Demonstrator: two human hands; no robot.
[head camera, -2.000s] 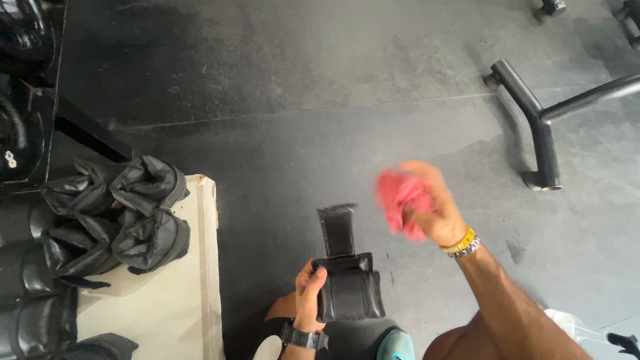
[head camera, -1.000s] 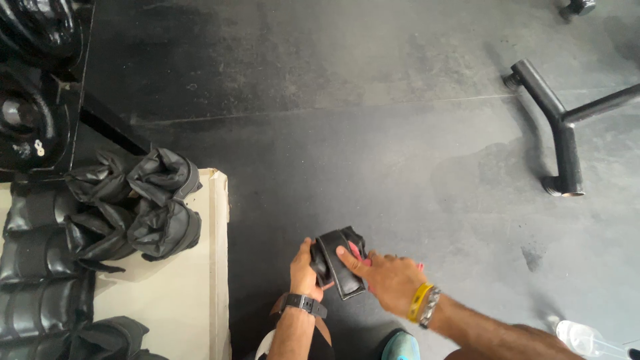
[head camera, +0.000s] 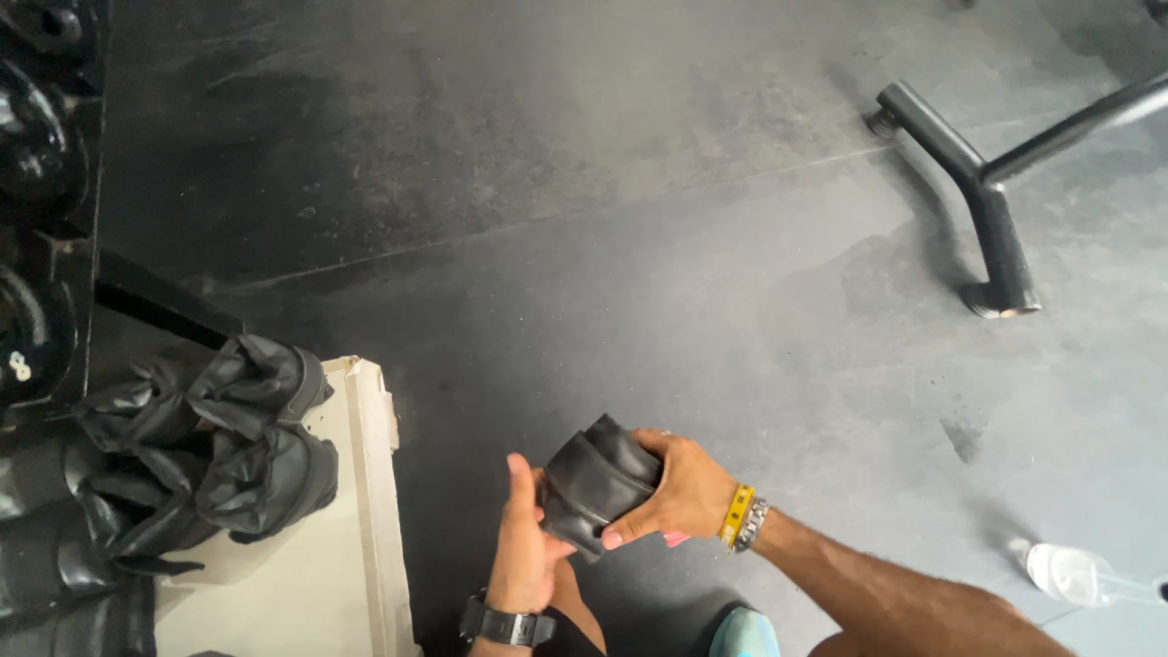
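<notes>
A rolled black ankle weight (head camera: 602, 488) with a smooth, leather-like surface is between my two hands, low in the middle of the head view. My right hand (head camera: 689, 488) grips its right side, thumb on the near face; a bit of pink cloth (head camera: 675, 538) peeks out under that hand. My left hand (head camera: 525, 538) supports the weight from the left, its thumb raised apart from it and the other fingers partly hidden beneath. Similar rolled black weights (head camera: 265, 474) stand grouped on a cream bench top at the lower left.
The cream bench top (head camera: 379, 511) has a raised edge on my left. Black weight plates (head camera: 36, 164) are on a rack at the far left. A black tubular equipment leg (head camera: 995, 219) rests on the floor at right, and a clear bottle (head camera: 1077, 575) lies lower right.
The strap hung loose from the weight two seconds ago; the weight is now rolled up. My right hand, which held the pink cloth away from it, has moved onto the weight.
</notes>
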